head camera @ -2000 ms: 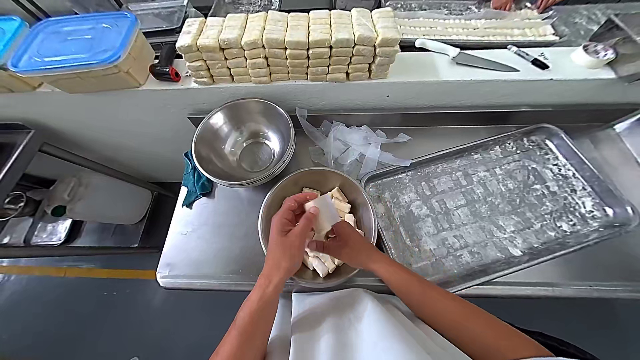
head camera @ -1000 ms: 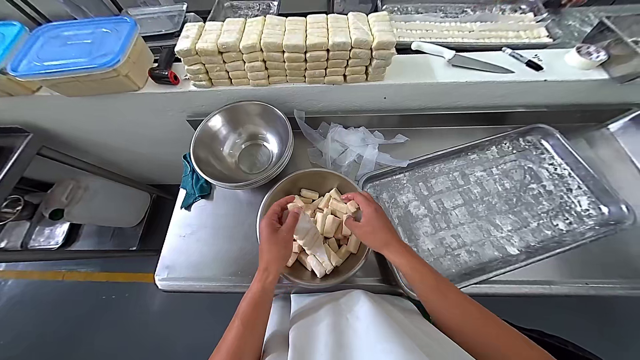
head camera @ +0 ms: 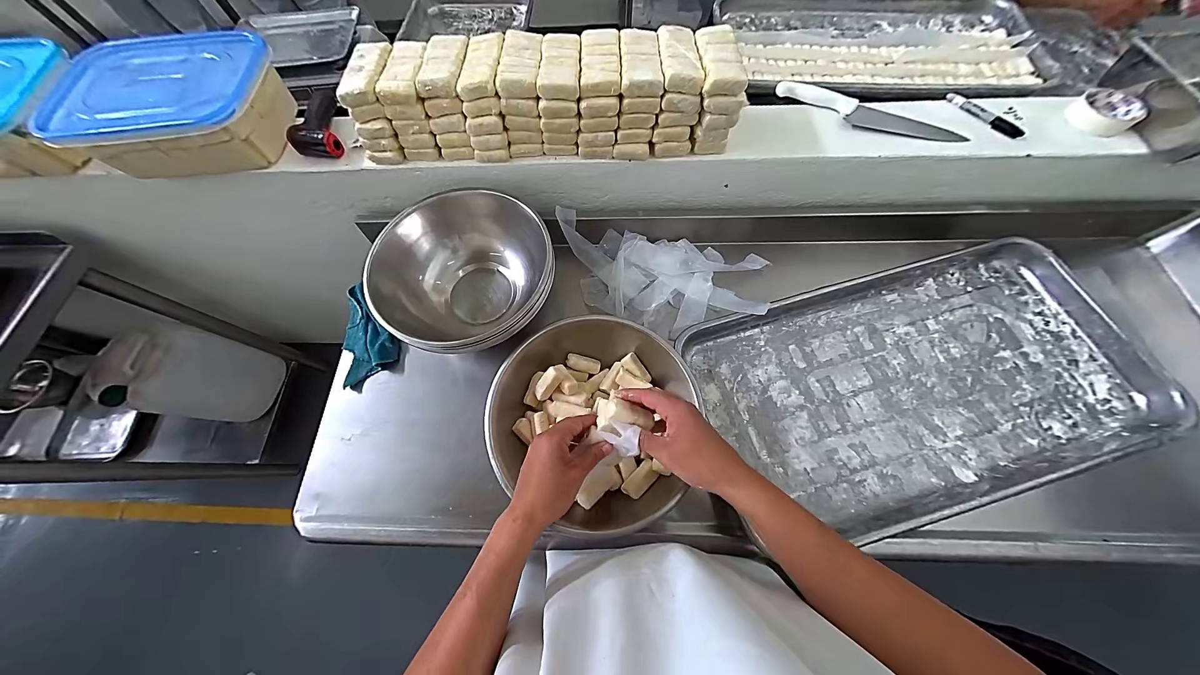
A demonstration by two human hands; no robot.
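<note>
Many short pale dough-like pieces [head camera: 564, 410] lie in a steel mixing bowl [head camera: 503, 394] at the table's front edge. Over them, my left hand [head camera: 560, 466] pinches a translucent white wrapper strip [head camera: 619, 437] between thumb and fingers. My right hand [head camera: 682, 439] grips a pale piece [head camera: 624, 412] that the strip still partly touches. Behind the bowl lies a loose heap of similar translucent strips [head camera: 670, 272]. To the right, a metal sheet tray [head camera: 928, 384] carries whitish powdery marks and reaches close to the bowl's rim.
Nested steel bowls [head camera: 459, 267] and a teal cloth [head camera: 368, 339] stand at the left. On the ledge are stacked pale blocks [head camera: 542, 94], a white-handled knife [head camera: 872, 112], a marker [head camera: 984, 115], a tape roll [head camera: 1106, 112] and a blue-lidded container [head camera: 159, 98]. Another person's hand shows at top right.
One second ago my hands were farther apart over the bowl; now they are close together, with the strip bunched between them. The strip heap and the tray have stayed in place.
</note>
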